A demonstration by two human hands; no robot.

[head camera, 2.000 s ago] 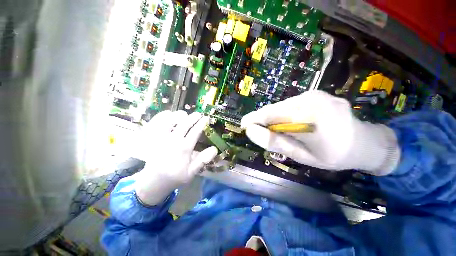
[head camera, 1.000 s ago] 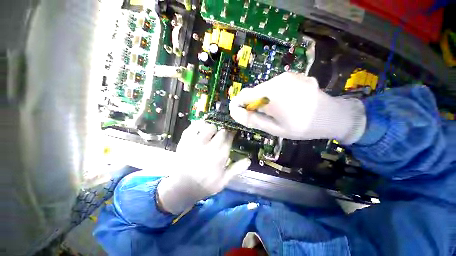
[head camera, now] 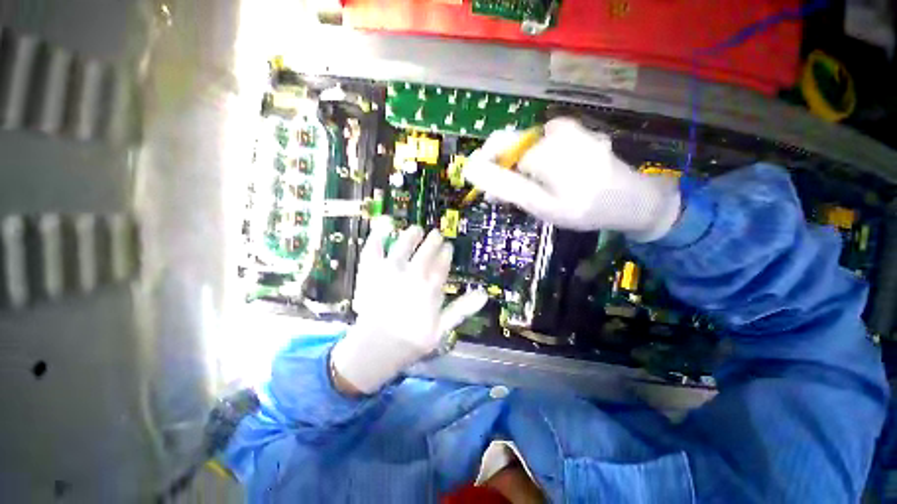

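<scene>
A crowded circuit board (head camera: 507, 236) with yellow blocks lies in a dark carrier in front of me. A green board section (head camera: 462, 110) with few parts is at its far edge. My right hand (head camera: 556, 177), in a white glove, is shut on a yellow-orange pointed stick (head camera: 518, 148) above the board's upper middle; the stick's thin tip points down towards the parts. My left hand (head camera: 405, 295), also gloved, lies over the board's near left corner with fingers spread and nothing seen in it. It hides that corner; whether it touches parts, I cannot tell.
A brightly lit board (head camera: 292, 187) is in a carrier at the left, beside a grey machine cover (head camera: 79, 295). Another board with a yellow block (head camera: 629, 276) is at the right. A red mat (head camera: 610, 39), a spare green board (head camera: 515, 8), a yellow tape roll (head camera: 828, 87) and a blue cord (head camera: 694, 118) are behind.
The view has shifted, showing more of the red mat. My right hand has moved with the stick towards the board's far side. My left hand's fingers have spread over the near left corner.
</scene>
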